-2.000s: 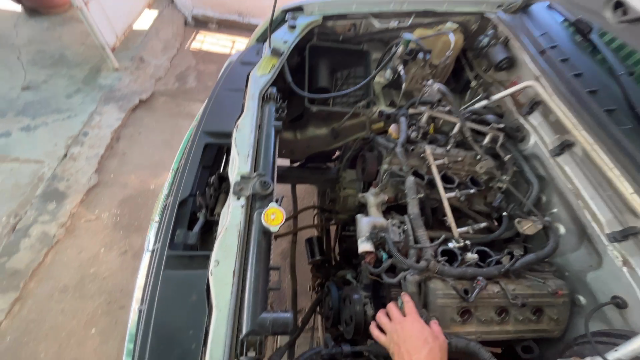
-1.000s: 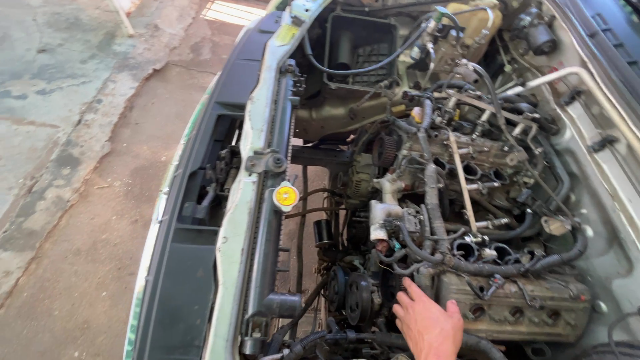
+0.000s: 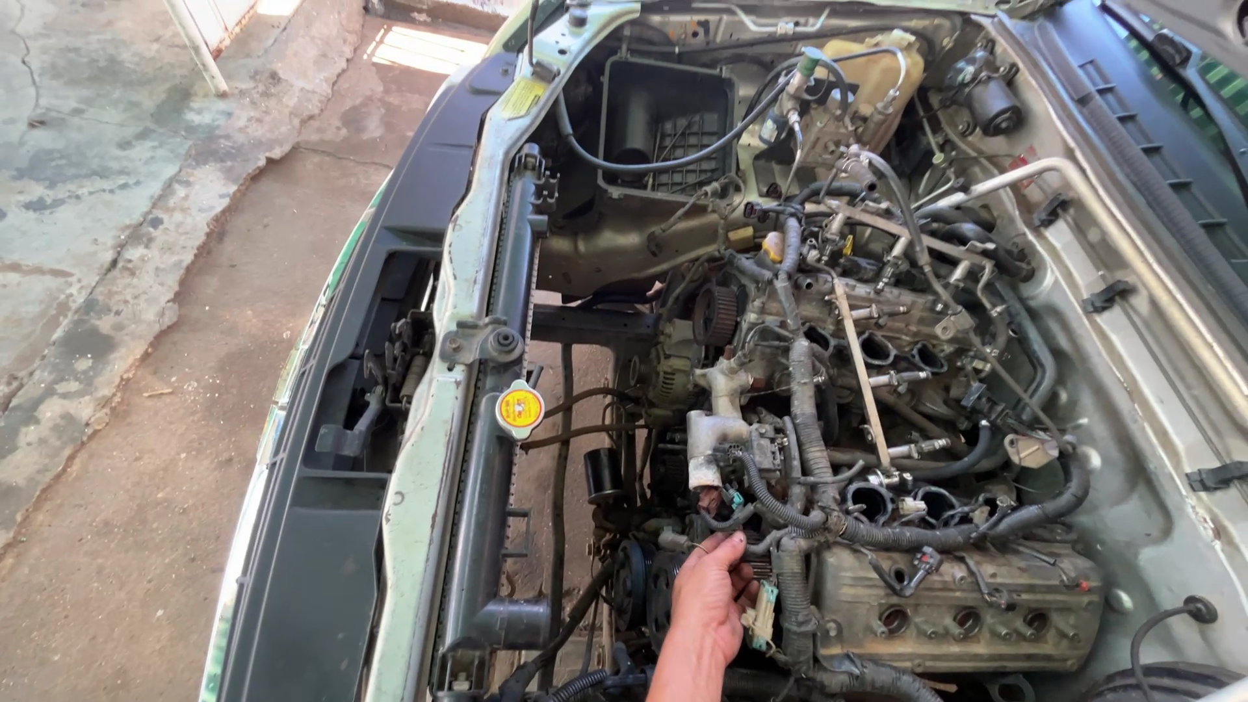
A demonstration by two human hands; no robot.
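Observation:
My left hand (image 3: pixel 710 595) reaches in from the bottom edge, among the wiring at the front of an open car engine. Its thumb and fingers are bent close together below a small hose end (image 3: pixel 673 538). A pale plastic wiring connector (image 3: pixel 760 616) lies right beside the curled fingers; whether they grip it or its wires cannot be told. Just right of the hand runs a wrapped wiring harness (image 3: pixel 795 585). Above it is a metal coolant outlet (image 3: pixel 704 448) with a reddish-brown end. My right hand is not in view.
Left of the engine stands the radiator (image 3: pixel 478 487) with a yellow-labelled cap (image 3: pixel 520 409). A ribbed valve cover (image 3: pixel 960 604) lies to the right. Open intake ports (image 3: pixel 868 502) and a fuel rail bar (image 3: pixel 860 370) are above. An open air filter box (image 3: pixel 668 122) is at the top.
My left hand has gone from spread fingers over the front edge of the valve cover to bent fingers among the wiring, left of the harness.

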